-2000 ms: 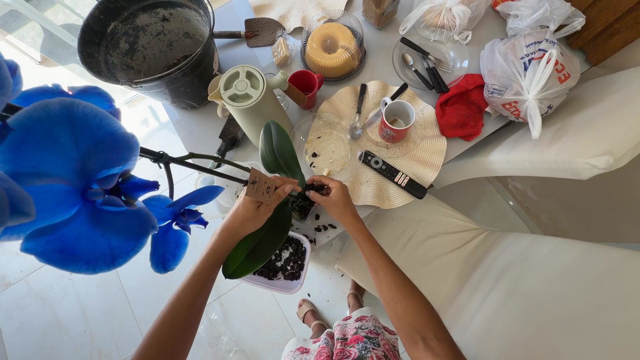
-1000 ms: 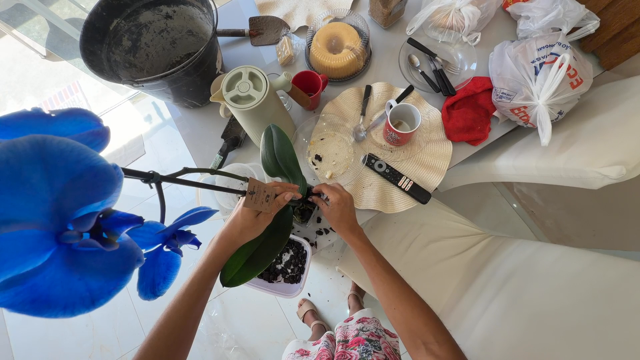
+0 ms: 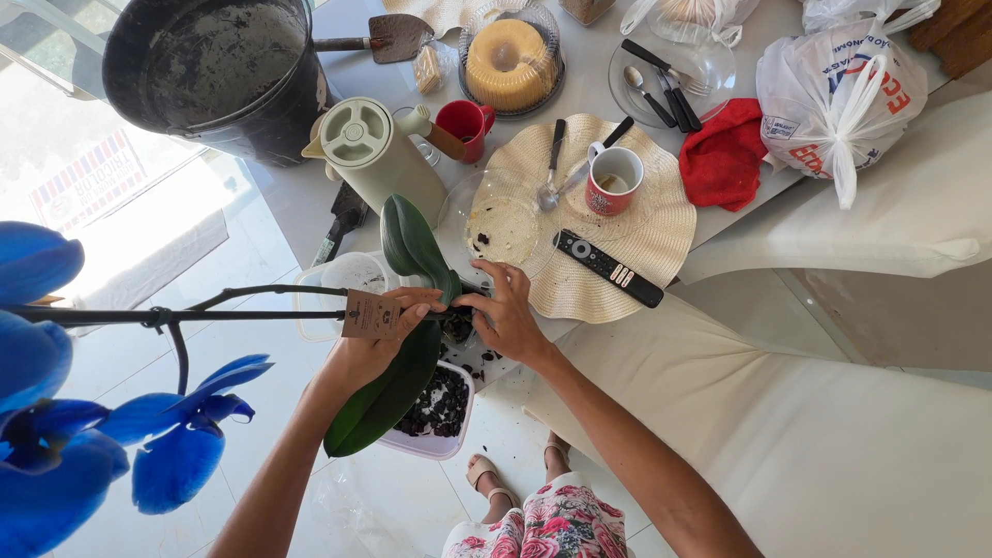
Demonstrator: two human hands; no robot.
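A blue orchid (image 3: 174, 434) lies sideways across the view, its flowers at the left and its base near the middle. My left hand (image 3: 380, 333) grips the stem base beside a brown cardboard tag (image 3: 370, 315) and the broad green leaves (image 3: 415, 244). At the plant's dark root clump (image 3: 457, 324), my right hand (image 3: 508, 314) has its fingers spread, with the fingertips touching the base; whether they pinch anything is hidden. Under the leaves stands a white plastic tub (image 3: 434, 442) of dark bark chips. Loose chips are scattered on the table edge.
A black bucket (image 3: 225, 70), trowel (image 3: 399, 37), green thermos jug (image 3: 380, 155), red mug (image 3: 463, 130) and ring cake (image 3: 511, 66) stand beyond. A woven placemat (image 3: 666, 209) holds a patterned mug (image 3: 614, 182) and remote control (image 3: 608, 267). Pale chairs (image 3: 775, 434) are at the right.
My right hand's fingers have spread from a closer hold at the plant base. The flowers have shifted left and lower in view. My left hand stays on the stem.
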